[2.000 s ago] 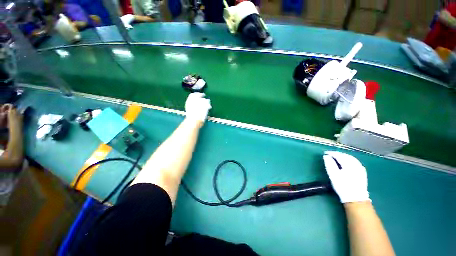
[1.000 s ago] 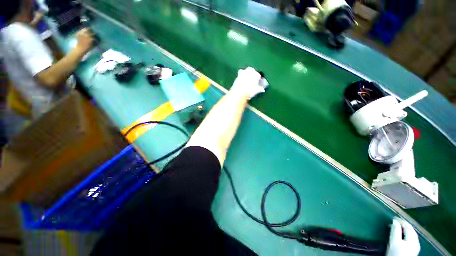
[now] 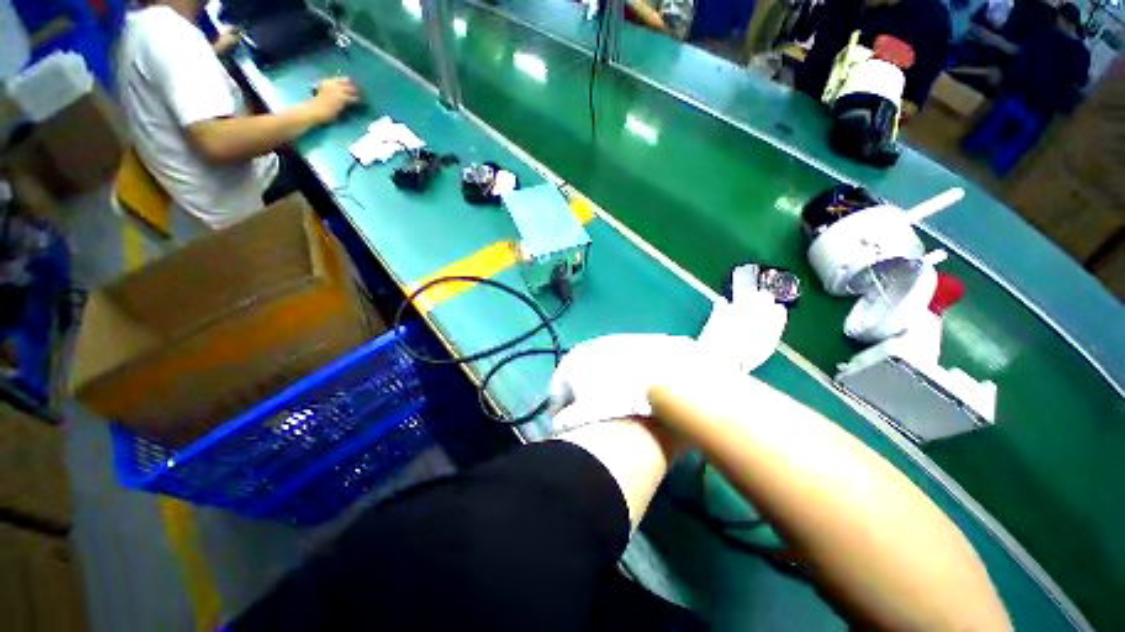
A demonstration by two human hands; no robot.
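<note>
A small black round module (image 3: pixel 775 285) with a silver-and-white face is at the fingertips of my left hand (image 3: pixel 748 328), over the green belt's near edge. My white-gloved left fingers seem closed on its near side. My right hand (image 3: pixel 607 370), also in a white glove, lies across my left forearm; its fingers are blurred, so its grip is unclear. To the right on the belt lies a white camera body (image 3: pixel 864 251) with its open black housing (image 3: pixel 836 207), white antenna and boxy white mounting bracket (image 3: pixel 919 389). My arms largely hide the bench below.
A teal controller box (image 3: pixel 547 228), looped black cord (image 3: pixel 475 358) and dark modules (image 3: pixel 420 169) are on the left bench. A cardboard box (image 3: pixel 222 321) and blue crate (image 3: pixel 290 438) stand beside it. A person in white sits upper left. Another camera unit (image 3: pixel 866 99) stands across the belt.
The view has swung left. My left hand and the module are closer to the camera body. My right hand has left the screwdriver and crossed over my left forearm. The screwdriver is now hidden.
</note>
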